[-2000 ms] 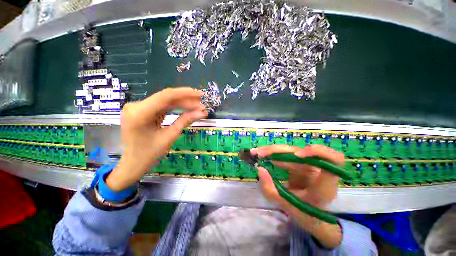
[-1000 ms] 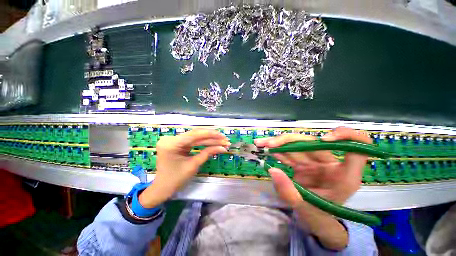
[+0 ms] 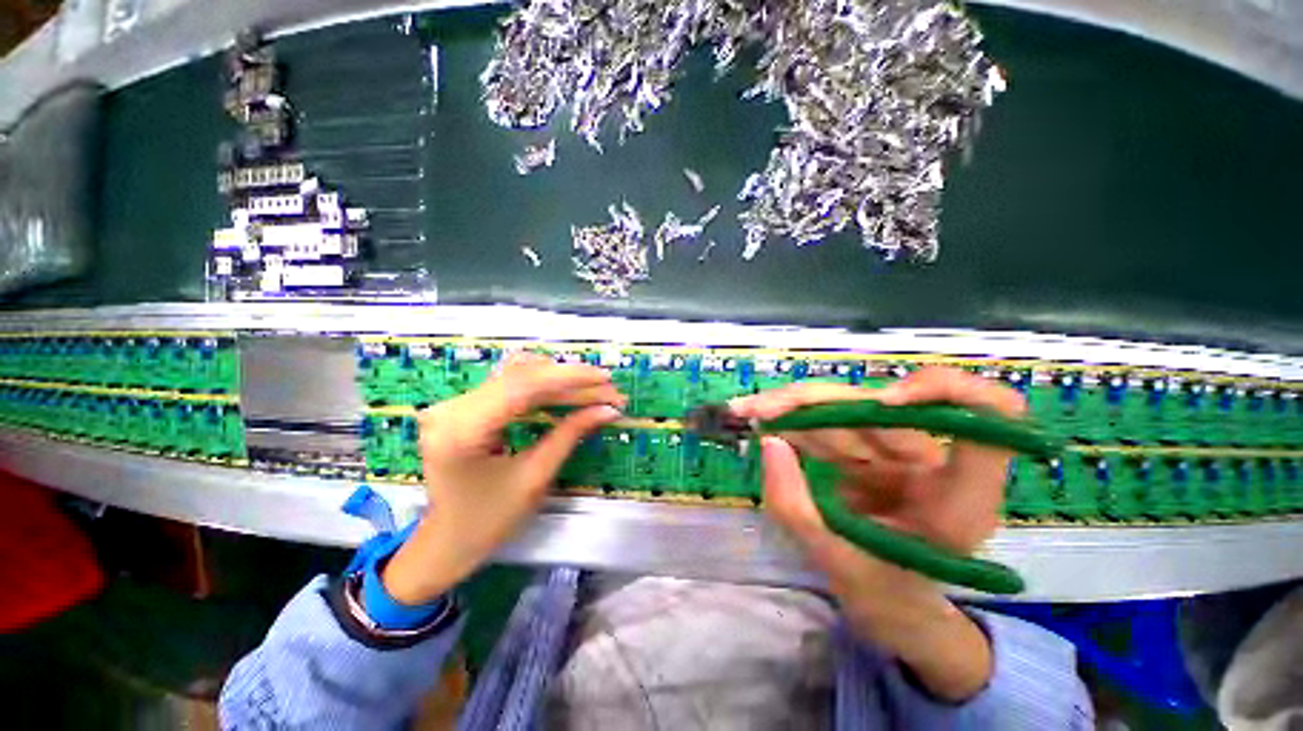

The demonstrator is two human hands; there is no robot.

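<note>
My right hand (image 3: 915, 471) holds green-handled cutters (image 3: 915, 421) over the circuit boards, handles spread, dark jaws pointing left. My left hand (image 3: 500, 443), with a blue wrist strap, is left of the jaws over the boards, thumb and forefinger brought close together. Whether something tiny is between these fingertips is too small to tell. The jaws and left fingertips are apart. Green circuit boards (image 3: 672, 464) with blue parts run in a double row under both hands. A large heap of silvery components (image 3: 857, 129) and a small cluster (image 3: 610, 251) lie on the green surface behind.
White block components (image 3: 293, 240) with long thin wires are stacked at the left. A clear plastic bag or tray (image 3: 46, 193) is at the far left. A grey plate (image 3: 302, 389) breaks the board row. A pale metal rail (image 3: 657, 550) edges the front. Red cloth shows at lower left.
My left hand went from the small cluster to the cutter jaws over the boards, then drew back slightly left. The cutters moved right, then back left a little. The view shifted slightly.
</note>
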